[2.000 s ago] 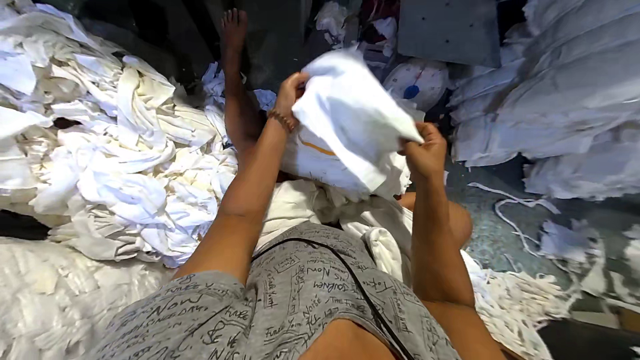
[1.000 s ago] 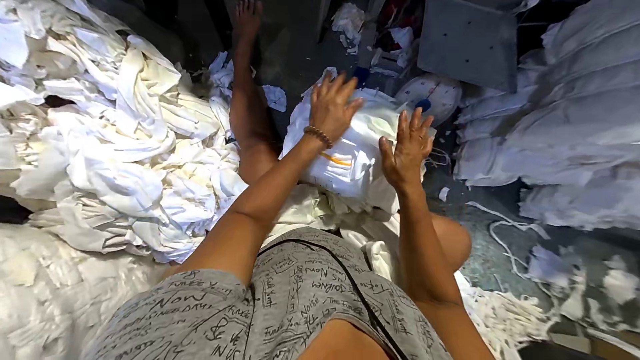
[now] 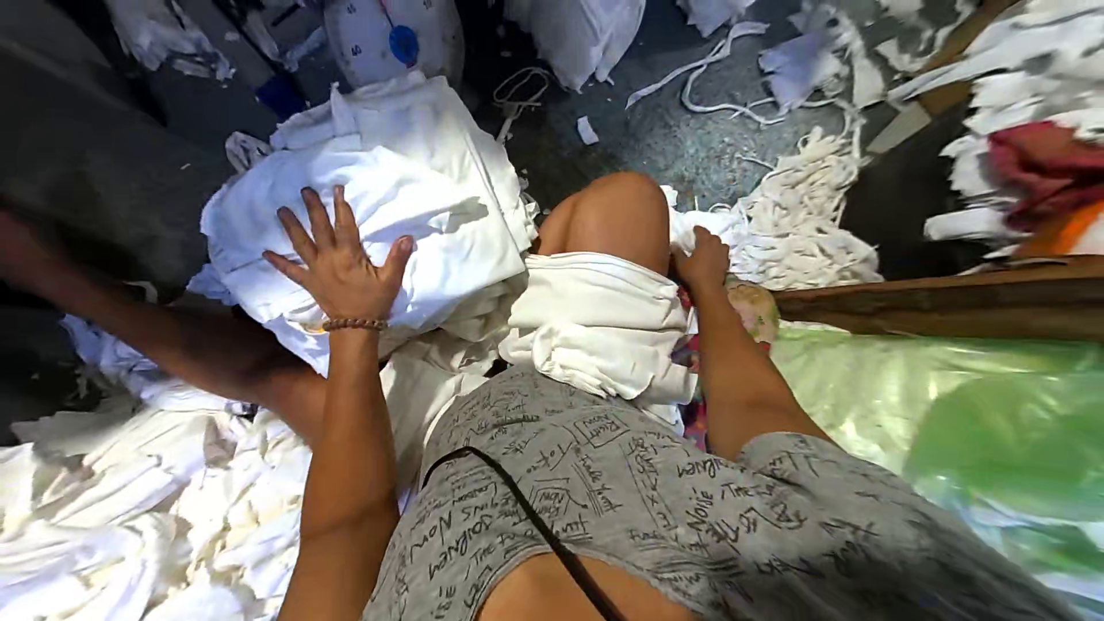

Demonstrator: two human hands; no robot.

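Observation:
My left hand (image 3: 349, 272) lies palm down, fingers spread, on a stack of white cloth pieces (image 3: 440, 181) in front of me. Beside my bent knee, at the right, my right hand (image 3: 703, 259) reaches down to white cloth (image 3: 686, 220); its fingertips are partly hidden, so whether it grips the cloth is unclear. Folded cream cloth (image 3: 595, 328) lies over my thigh. Past the stack stands a round dial scale (image 3: 354, 43) with a blue pointer hub.
Loose white cloth (image 3: 147, 517) is heaped at the lower left. Cord-like cloth strips (image 3: 802, 216) lie on the floor at the right, near a wooden board (image 3: 949, 293) and green plastic wrapping (image 3: 992, 431). A white bundle (image 3: 582, 34) stands at the top.
The view has swung far to the right. My right hand has left the stack and gone down beside my knee. The white piece held up between both hands earlier is no longer held up.

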